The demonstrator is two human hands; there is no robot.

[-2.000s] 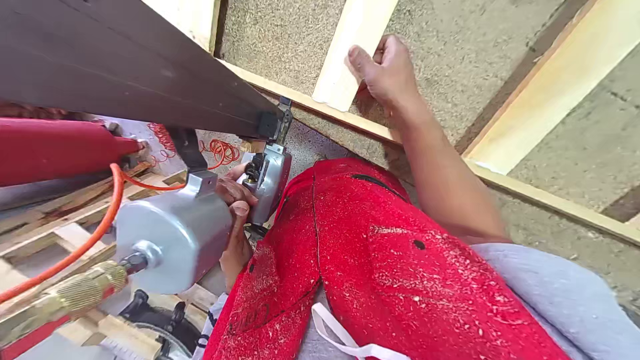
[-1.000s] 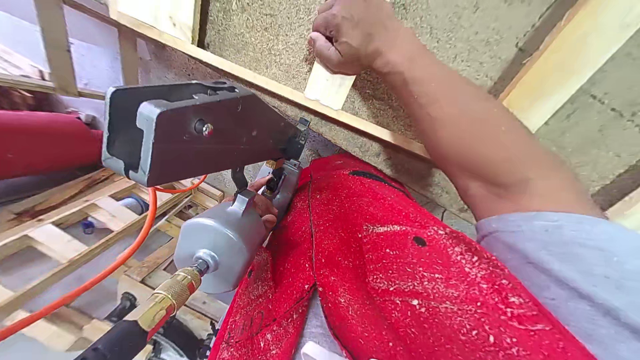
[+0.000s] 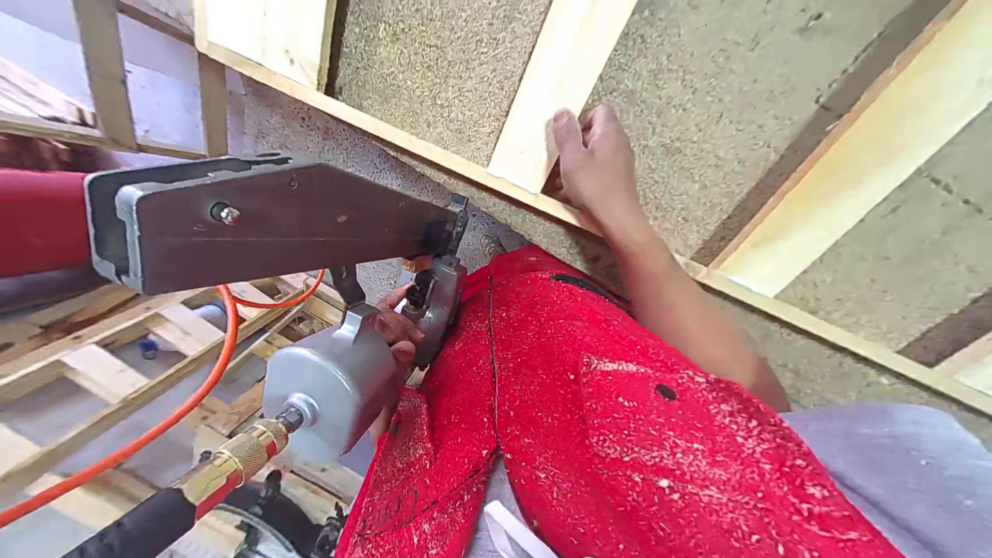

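My left hand (image 3: 398,329) is wrapped round the grip of a pneumatic nail gun (image 3: 329,387), partly hidden behind its grey metal body. The gun's long dark magazine (image 3: 287,225) extends to the left, and a brass air coupler (image 3: 248,453) joins its end. My right hand (image 3: 601,163) grips the edge of a pale wooden crosspiece (image 3: 554,93) near its end, thumb on top and the other fingers partly hidden. That end meets a long thin wooden rail (image 3: 465,170) of a frame.
Another wide board (image 3: 860,155) crosses the frame at right. Slatted wooden frames (image 3: 108,372) lie at lower left, with an orange air hose (image 3: 225,364) above them. Red cloth (image 3: 620,403) dusted with wood chips covers my lap. A red object (image 3: 39,221) stands at far left.
The nail gun's magazine has swung so its far end shows. My right hand, a closed fist over the crosspiece one second ago, now has its thumb against the board's edge.
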